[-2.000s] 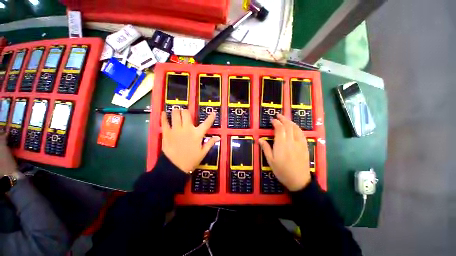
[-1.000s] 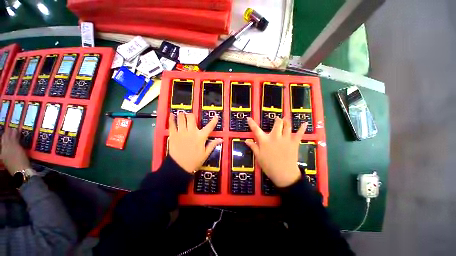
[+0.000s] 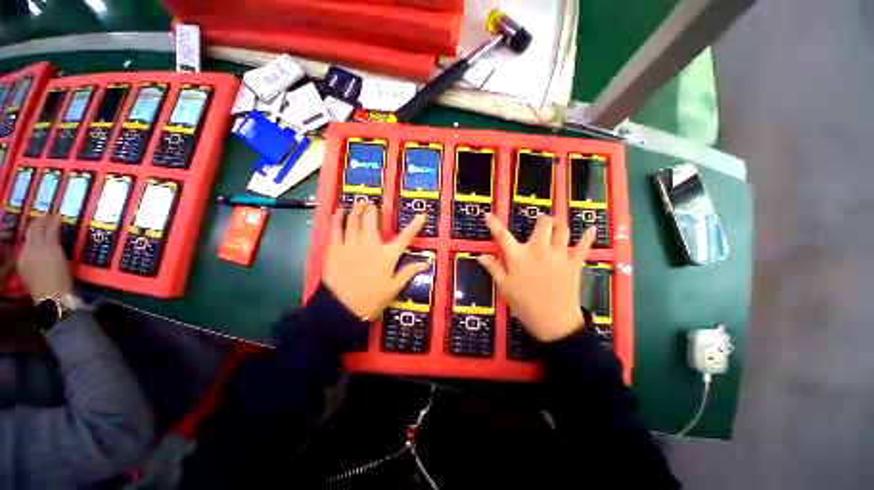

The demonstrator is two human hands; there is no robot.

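Note:
A red phone tray (image 3: 331, 191) lies in front of me with two rows of keypad phones. The two back-row phones at the left show blue screens, the second being a lit phone (image 3: 420, 170); the other back-row screens are dark. My left hand (image 3: 369, 260) lies over the tray's left side, fingers spread, fingertips on the keys of the two lit phones. My right hand (image 3: 540, 273) lies over the right side, fingers spread, fingertips at the keys of the back-row phones to the right. The hands partly cover the front row. Neither hand grips anything.
Another red tray of phones (image 3: 199, 182) lies left, with another person's hand (image 3: 43, 258). Behind are loose white and blue rectangles (image 3: 268, 137), a mallet (image 3: 450, 75) and stacked red trays (image 3: 326, 29). A smartphone (image 3: 692, 215) and white charger (image 3: 709, 351) lie right; an orange-red piece (image 3: 242, 235) lies left.
The two left back-row screens have turned from dark to blue. My right hand has shifted left from its first position, its fingers spreading over the keys. The whole view has shifted slightly.

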